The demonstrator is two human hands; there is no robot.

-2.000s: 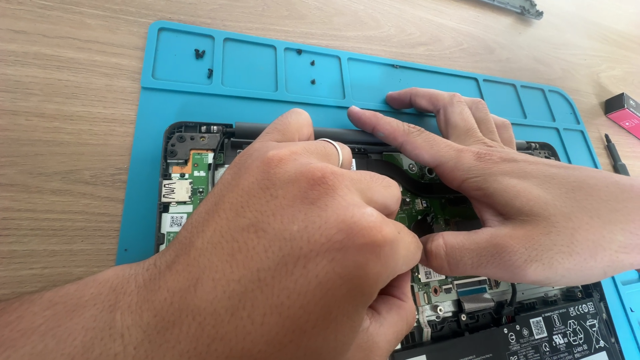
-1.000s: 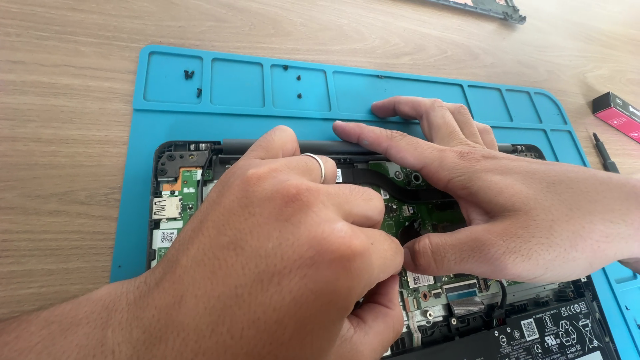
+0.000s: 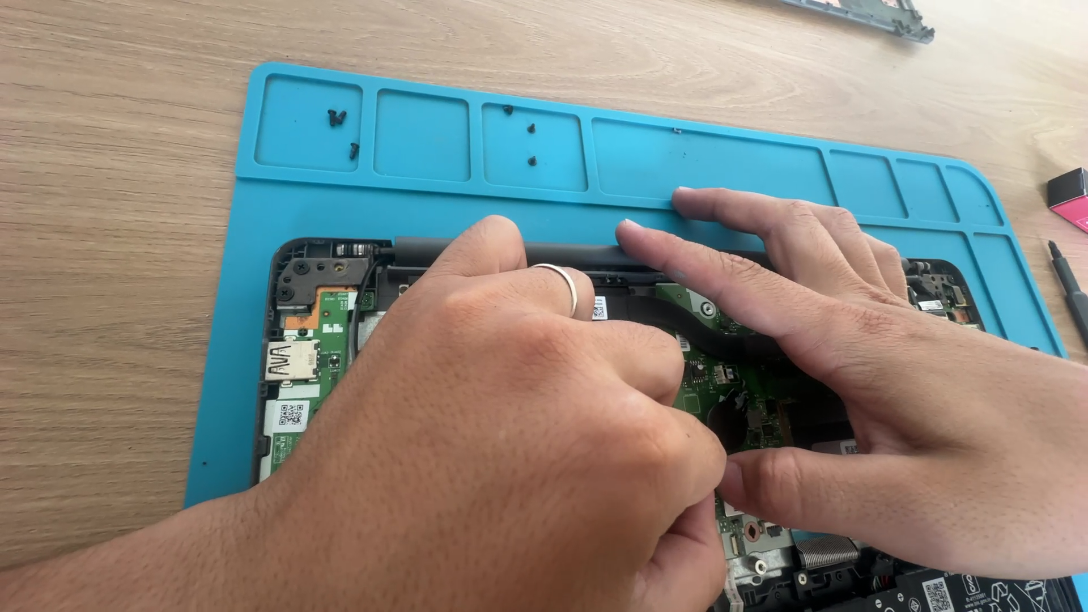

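Note:
An opened laptop base [image 3: 265, 365] lies on a blue silicone work mat [image 3: 225, 280], its green circuit board [image 3: 327, 340] and black battery [image 3: 977, 591] exposed. My left hand [image 3: 527, 425], with a ring on one finger, is curled over the middle of the board; its fingertips and anything in them are hidden. My right hand [image 3: 858, 365] spreads over the board's right part, two fingers reaching past the hinge cover [image 3: 561, 252] and the thumb tip against my left hand. A black heat pipe [image 3: 671, 316] runs between the hands.
Several small black screws [image 3: 337, 118] lie in the mat's upper-left compartment and more screws [image 3: 532, 144] in the third. A screwdriver [image 3: 1068, 285] and a black and pink box [image 3: 1069, 200] are at the right edge. A grey plastic frame part [image 3: 875, 17] lies at the top.
Both hands keep nearly the same pose over the laptop. The view has shifted slightly. No plain change in the parts or screws.

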